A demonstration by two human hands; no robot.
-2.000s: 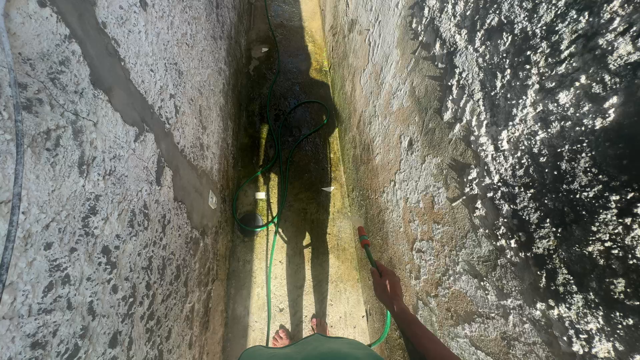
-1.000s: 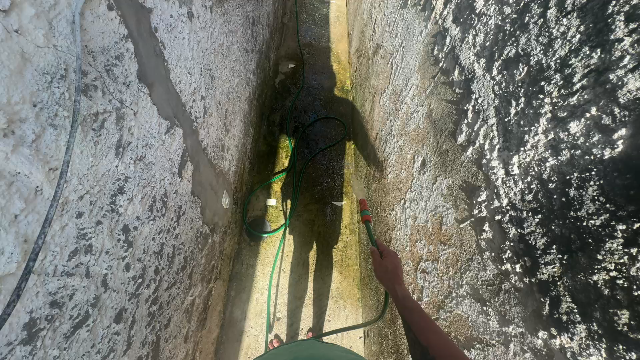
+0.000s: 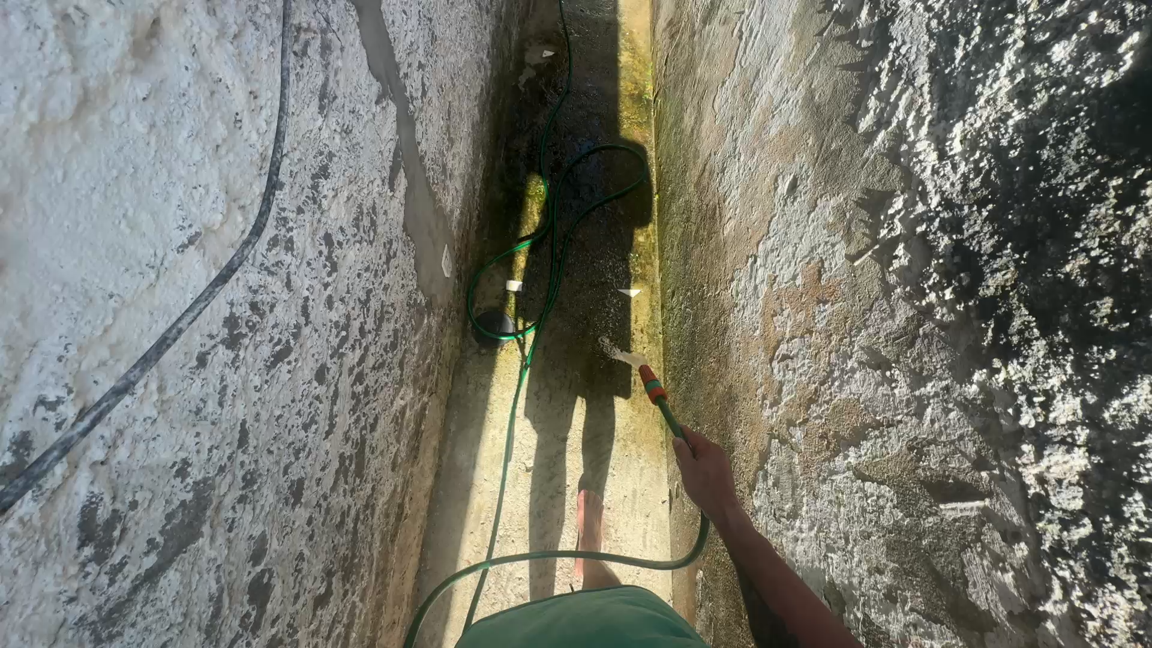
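Observation:
My right hand (image 3: 704, 472) grips a green garden hose (image 3: 630, 562) just behind its orange spray nozzle (image 3: 652, 384). Water (image 3: 619, 351) comes from the nozzle tip toward the left, over the wet concrete floor. From my hand the hose bends down and runs left, close to my body. More of the green hose lies in loose loops on the floor ahead. My left hand is out of view.
Rough, peeling walls (image 3: 342, 378) (image 3: 810, 315) stand close on both sides of a narrow concrete passage (image 3: 486, 450). A dark cable (image 3: 193, 310) hangs along the left wall. White scraps (image 3: 514, 285) and a dark round thing (image 3: 492, 326) lie near the hose loops. My bare foot (image 3: 589, 522) shows below.
The nozzle in my right hand has turned from the right wall's foot toward the floor at left, and its water now shows clearly. One foot has come further forward into view.

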